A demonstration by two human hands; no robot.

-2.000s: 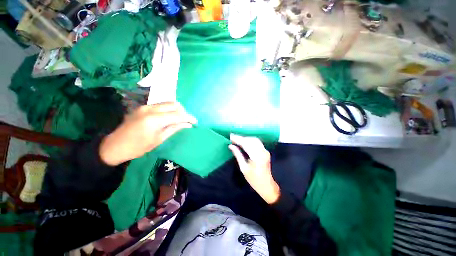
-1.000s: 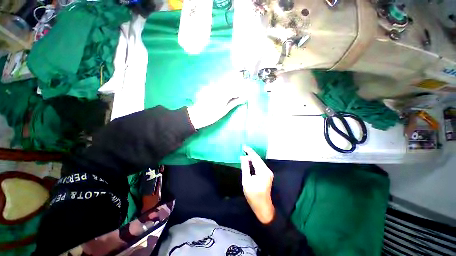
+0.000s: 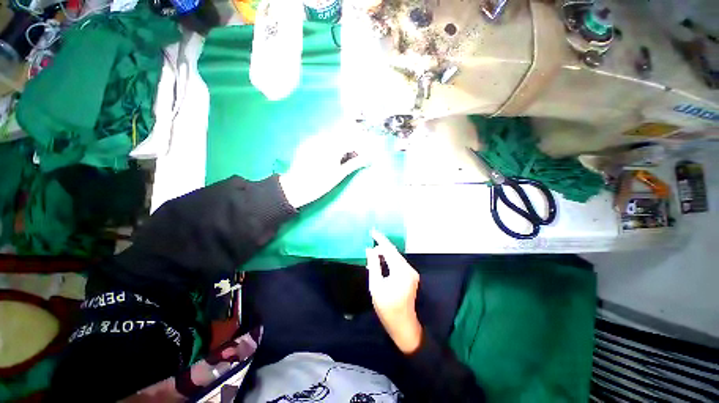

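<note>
The green fabric panel [image 3: 260, 118] lies on the white table, washed out by glare near the needle. A smaller green piece lies over its front part, under both hands. My left hand [image 3: 319, 171] rests on the cloth just left of and below the presser foot area [image 3: 400, 124]; its fingers are lost in the glare. My right hand [image 3: 394, 290] is at the front table edge, thumb and fingertips together on the cloth's near edge. The cream sewing machine [image 3: 575, 90] stands at upper right. Whether the cloth is under the foot is hidden by glare.
Black-handled scissors [image 3: 522, 206] lie right of the needle, beside crumpled green scraps [image 3: 528, 157]. A tray with orange and metal bits [image 3: 645, 201] is at the right table end. Green pieces are heaped at upper left [image 3: 87, 86]. Green cloth [image 3: 524, 330] hangs at lower right.
The smaller green piece, held over the lap at first, now lies on the panel below the needle. My left hand has moved forward and right onto it. The camera view has moved closer to the machine.
</note>
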